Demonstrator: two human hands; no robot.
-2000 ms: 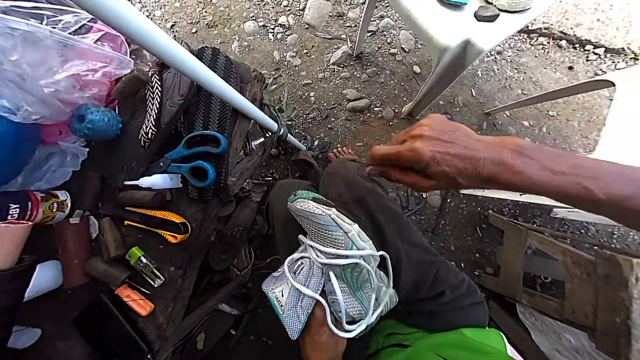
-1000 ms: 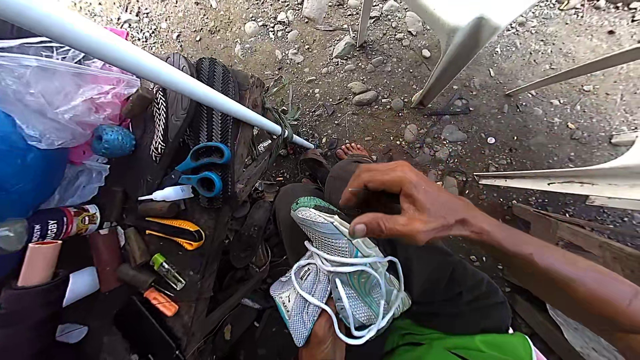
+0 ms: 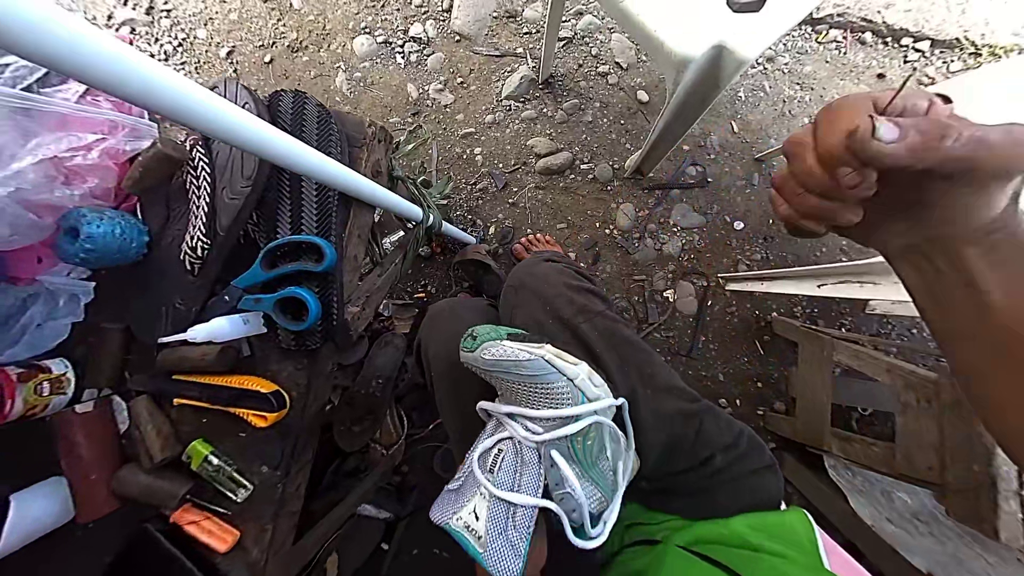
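Observation:
A grey Puma running shoe with white laces and green trim rests on my lap, toe pointing away from me. My left hand is inside or beneath it, almost wholly hidden by the shoe and its tongue. At the upper right my right hand is closed in a fist around a thin metal tool, perhaps an awl or needle, whose ends stick out on both sides. That hand is raised well away from the shoe. No thread can be made out between them.
On the dark bench at left lie blue-handled scissors, a white glue bottle, a yellow utility knife, a lighter and shoe soles. A pale pole crosses above. White plastic chair legs stand ahead; a wooden frame lies right.
My right hand has moved from beside the shoe out to the upper right, and its fingers, spread a second ago, are now closed. The shoe has stayed on my lap.

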